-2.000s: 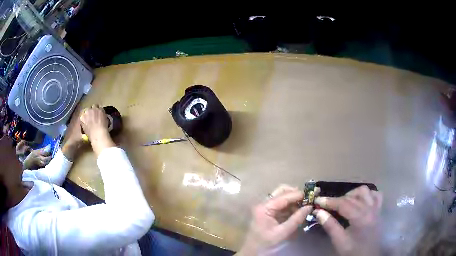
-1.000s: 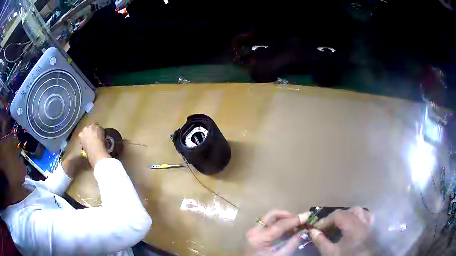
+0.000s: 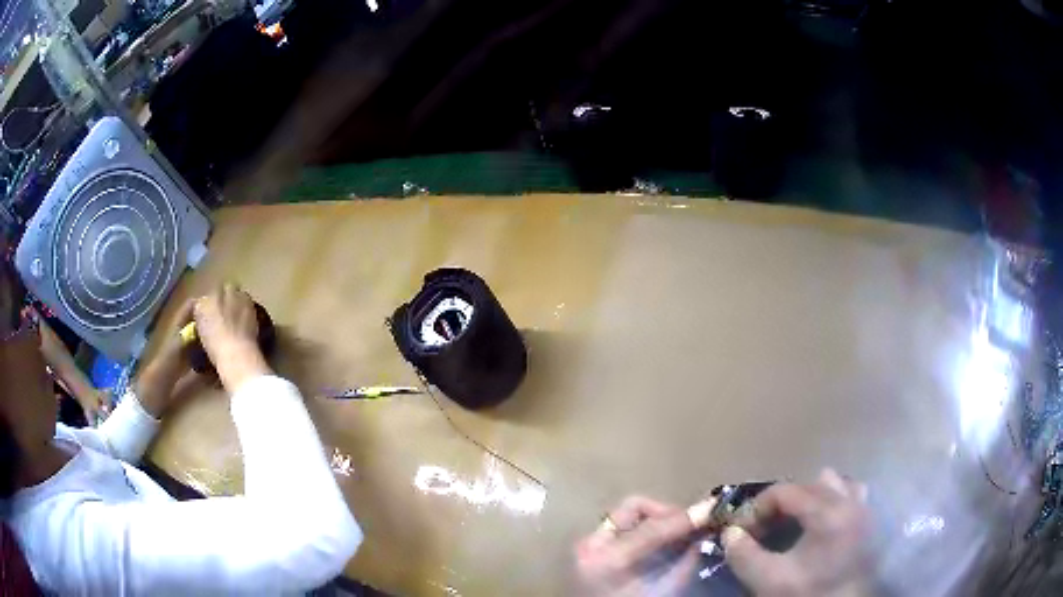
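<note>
My left hand and my right hand meet at the lower right, fingertips pinching a small circuit board between them. A tiny white connector hangs below the fingertips. A black speaker housing lies under my hands, mostly hidden by my right hand. Both hands are slightly blurred, and my left hand has a gold-coloured ring. Another black housing stands near the table's middle, its end with a white ring and dark centre facing up and left. A thin wire trails from it toward the lower right.
A co-worker in white sleeves works at left on a dark round part. Yellow and dark tweezers lie beside the middle housing. A grey fan stands far left. Black housings stand on the green conveyor beyond the table.
The camera view has tilted, so the table sits lower in the picture than two seconds ago. My fingers have shifted slightly around the board. The co-worker's hand has moved over the round part.
</note>
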